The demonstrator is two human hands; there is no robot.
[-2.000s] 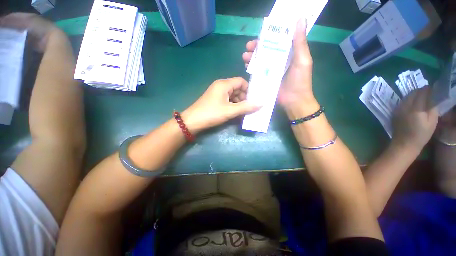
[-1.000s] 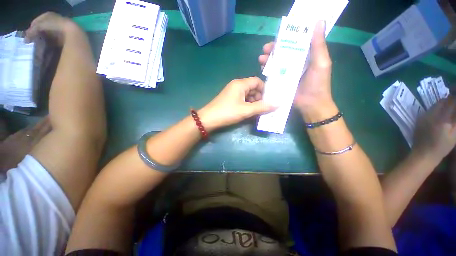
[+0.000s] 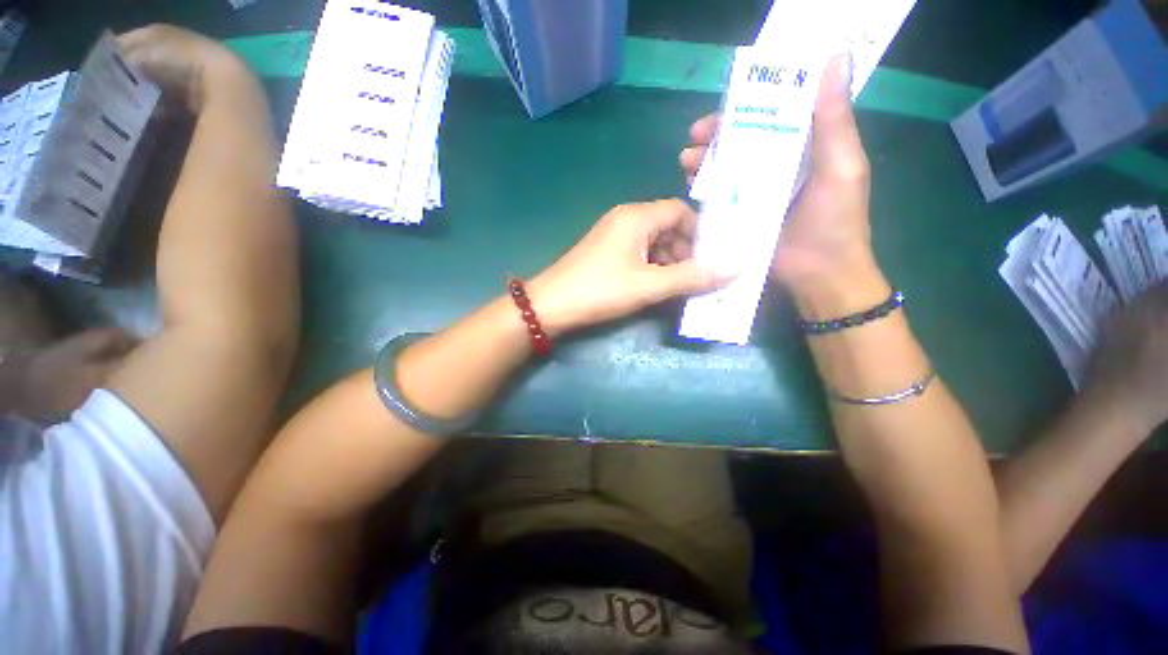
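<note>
A slim white product box (image 3: 743,192) with a dark brand name near its top stands tilted above the green table, in front of me. My right hand (image 3: 820,192) grips its right side, with the thumb along the face and fingertips showing at the left edge. Another white piece, glaring, shows behind its upper end; I cannot tell if it is a leaflet or a box. My left hand (image 3: 647,262) pinches the lower left edge of the product box with thumb and curled fingers. A leaflet stack (image 3: 359,115) lies to the left on the table.
Two large printed cartons stand at the back, one at centre (image 3: 564,51) and one at right (image 3: 1070,102). A person in white at left handles leaflets (image 3: 96,154). Loose leaflets (image 3: 1061,288) lie at right by another person's hand (image 3: 1134,358). The table's front edge (image 3: 640,444) is near my lap.
The whole view has shifted, so the table things appear further right. Both my hands keep the same hold on the product box. The person at left now has a leaflet raised at an angle.
</note>
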